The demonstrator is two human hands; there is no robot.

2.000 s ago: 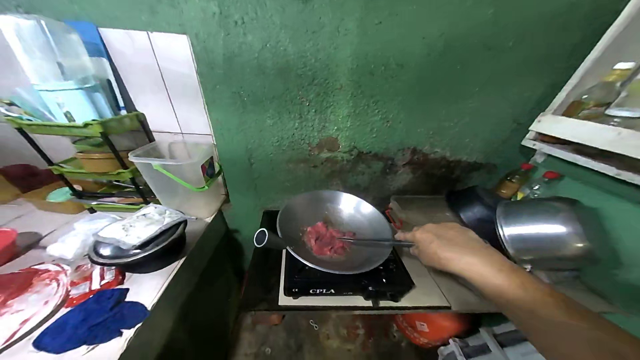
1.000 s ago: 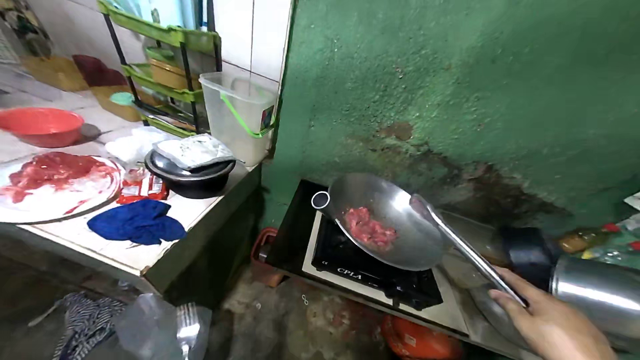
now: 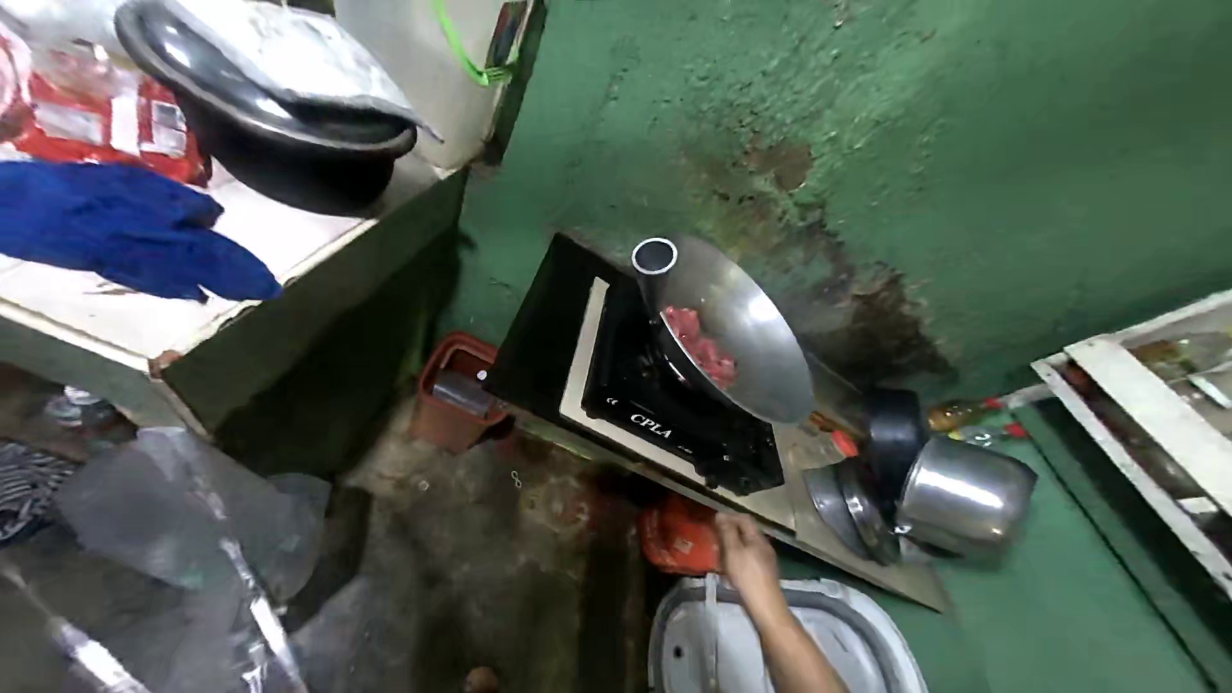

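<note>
My right hand (image 3: 746, 553) reaches down below the front edge of the stove shelf, beside an orange-red container (image 3: 679, 537) and above a grey-white plastic tub (image 3: 847, 626). Whether its fingers hold anything is hidden. A steel wok (image 3: 751, 327) sits tilted in view on the black portable gas stove (image 3: 664, 414), its round-ended handle (image 3: 655, 256) toward the upper left. Pieces of red raw meat (image 3: 701, 346) lie in the wok. No utensil shows in it. My left hand is not in view.
A tiled counter at left holds a blue cloth (image 3: 125, 231), a red package (image 3: 106, 120) and a black lidded pot (image 3: 289, 144). A brown bin (image 3: 460, 395) stands beneath the stove shelf. Pot lids (image 3: 852, 510), a steel pot (image 3: 967, 496) and bottles stand at right, near a white rack (image 3: 1136, 423).
My right hand has moved from the long metal utensil over the wok to below the shelf. The utensil is no longer seen in the wok. The view has turned and tilted down.
</note>
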